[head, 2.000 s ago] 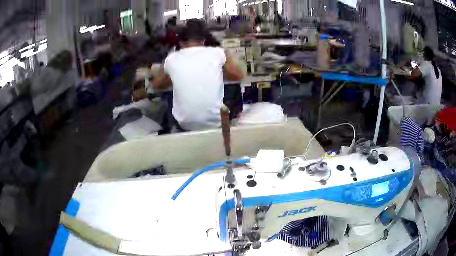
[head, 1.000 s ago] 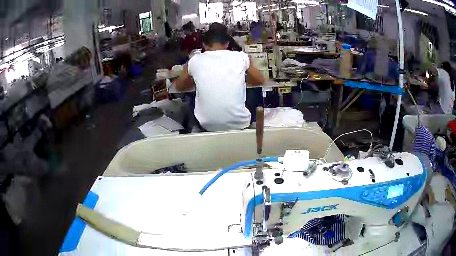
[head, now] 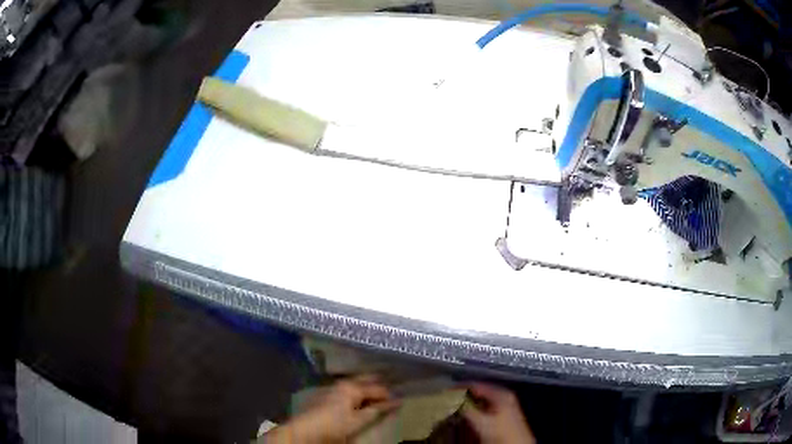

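My left hand [head: 340, 411] and my right hand [head: 498, 414] are at the bottom edge, below the table's front edge, partly cut off. Both hold a khaki fabric piece [head: 420, 411] between them, slightly blurred. On the table a khaki band [head: 265, 117] lies at the left. A long white strip [head: 434, 162] runs from its right end to the presser foot and needle area [head: 566, 204] of the sewing machine [head: 599, 95]. No hand touches the strip or machine.
The white table [head: 347, 234] has a ruled tape measure [head: 313, 317] along its front edge and blue tape [head: 195, 130] at its left end. Striped cloth [head: 692, 208] is bunched under the machine arm. A blue hose [head: 543, 10] lies behind the head. Dark floor is at left.
The view has tilted down and left, so the table front now shows. Both hands with the khaki piece have come into view; none was visible before. The band and white strip look unmoved.
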